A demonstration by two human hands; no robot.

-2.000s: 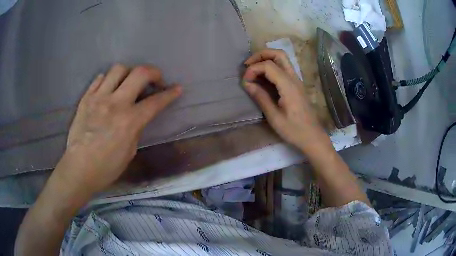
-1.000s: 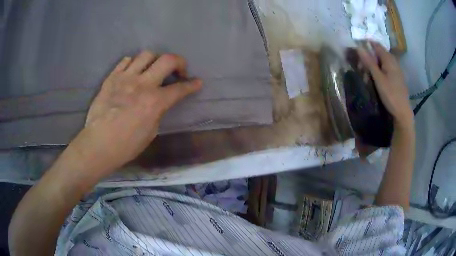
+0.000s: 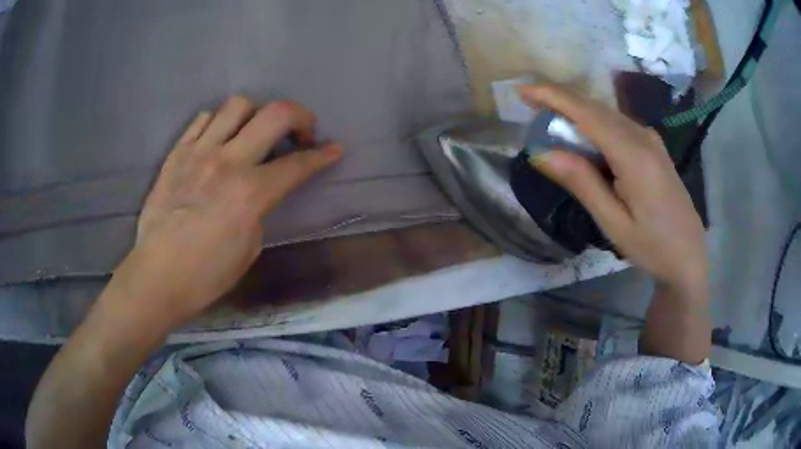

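The taupe garment panel lies flat across the left and middle, with straight fold lines along its near edge. My left hand rests on the panel near the folds, thumb and forefinger close together; whether they pinch cloth is hidden. My right hand grips the handle of the steam iron. The iron's silver pointed soleplate is at the panel's right end, its tip over the panel's edge.
A dark iron rest shows beyond my right hand. A green ribbed hose runs to the upper right. Crumpled white scraps and a pale paper slip lie on the table. The scorched near edge borders the panel.
My right hand left the panel, took hold of the iron and brought it left onto the panel's right end. My left hand has shifted slightly and stays on the panel.
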